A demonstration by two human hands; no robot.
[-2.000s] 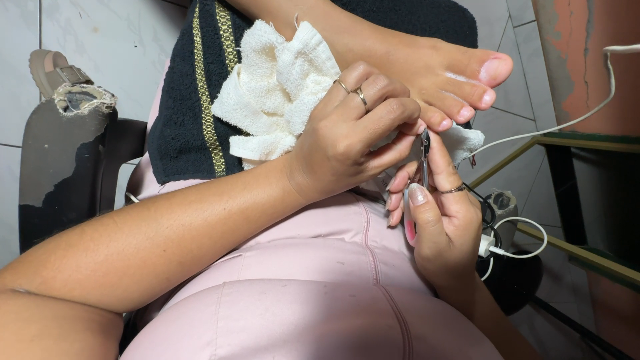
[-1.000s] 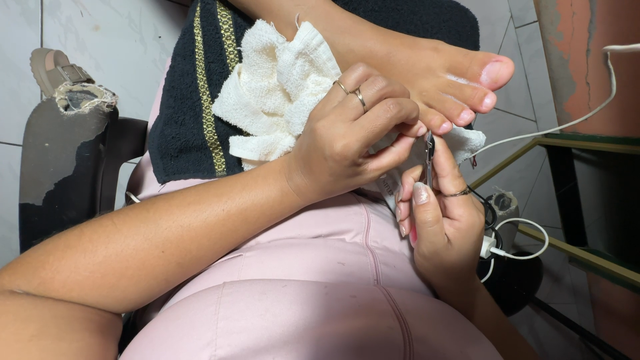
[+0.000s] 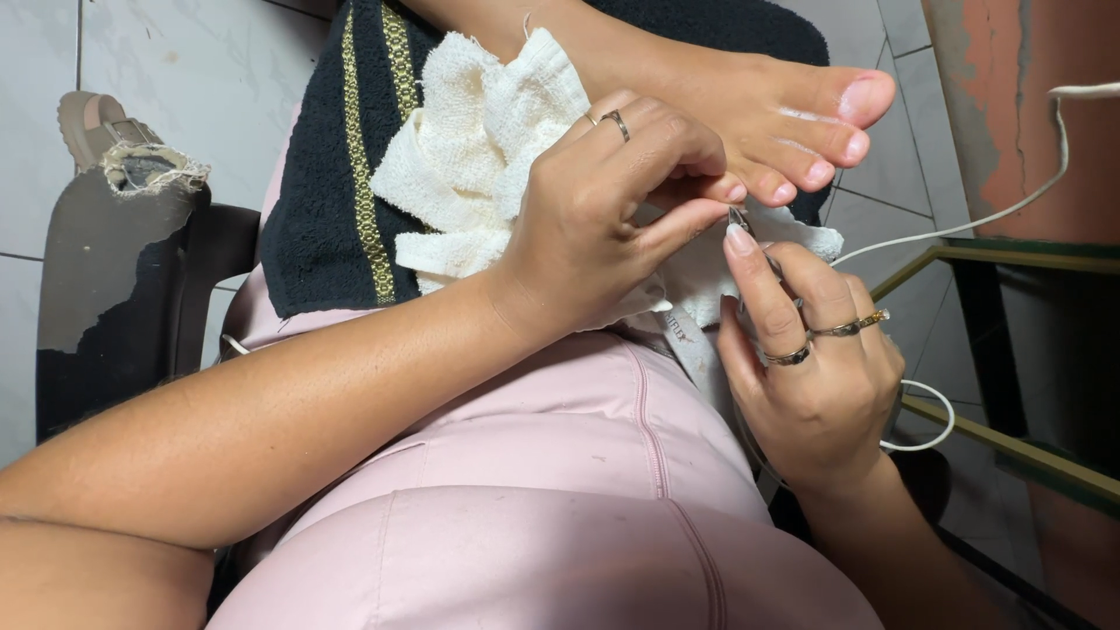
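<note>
Another person's bare foot (image 3: 744, 105) lies over a black towel (image 3: 319, 219) with gold stripes, on my lap. My left hand (image 3: 612, 201) holds the smallest toe (image 3: 724, 188) between thumb and curled fingers. My right hand (image 3: 805, 341), wearing rings, grips a metal cuticle nipper (image 3: 738, 217); its tip is at that toe, beside my left thumb. My fingers hide much of the nipper's handles, so whether its jaws are apart cannot be told. A crumpled white cloth (image 3: 472, 131) lies beside and partly beneath my left hand.
At the left stands a chair armrest (image 3: 122, 271) with torn, peeling covering, and a sandal (image 3: 96, 127) is on the tiled floor. On the right are a white cable (image 3: 971, 229), a gold-edged frame (image 3: 1024, 256) and a peeling wall (image 3: 1059, 166).
My right hand has turned, its ringed back now facing the camera, and its grip on the nipper has shifted. My left hand remains at the small toe.
</note>
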